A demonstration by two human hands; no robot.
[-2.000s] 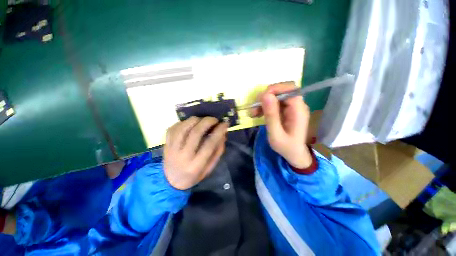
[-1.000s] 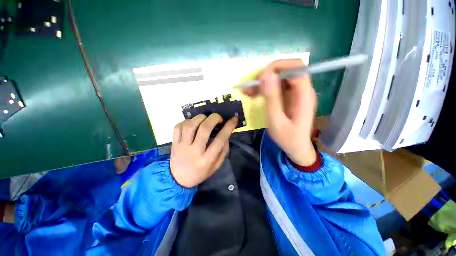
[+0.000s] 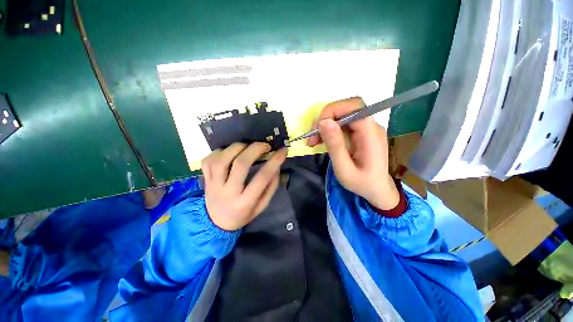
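A black board (image 3: 242, 127) with an uneven far edge and small pale squares lies on the white-yellow backing sheet (image 3: 327, 75). Grey strips (image 3: 204, 76) run along the sheet's far left part. My left hand (image 3: 242, 185) presses its fingertips on the near edge of the board. My right hand (image 3: 358, 151) holds silver tweezers (image 3: 389, 102) like a pen. Their tip is at the board's near right corner, beside a pale square. Whether anything is at the tip is too small to tell.
Other black boards lie at the far left (image 3: 34, 17) and left edge (image 3: 7, 119). A dark cord (image 3: 107, 94) crosses the green mat (image 3: 138, 38). Large white curved sheets (image 3: 496, 88) stand at right above an open cardboard box (image 3: 512, 217). A blue-clothed person (image 3: 81, 258) is at lower left.
The tweezers were lifted off the board over the sheet a second ago; their tip is now down at the board's right corner. The view has shifted slightly. My left hand stays on the board.
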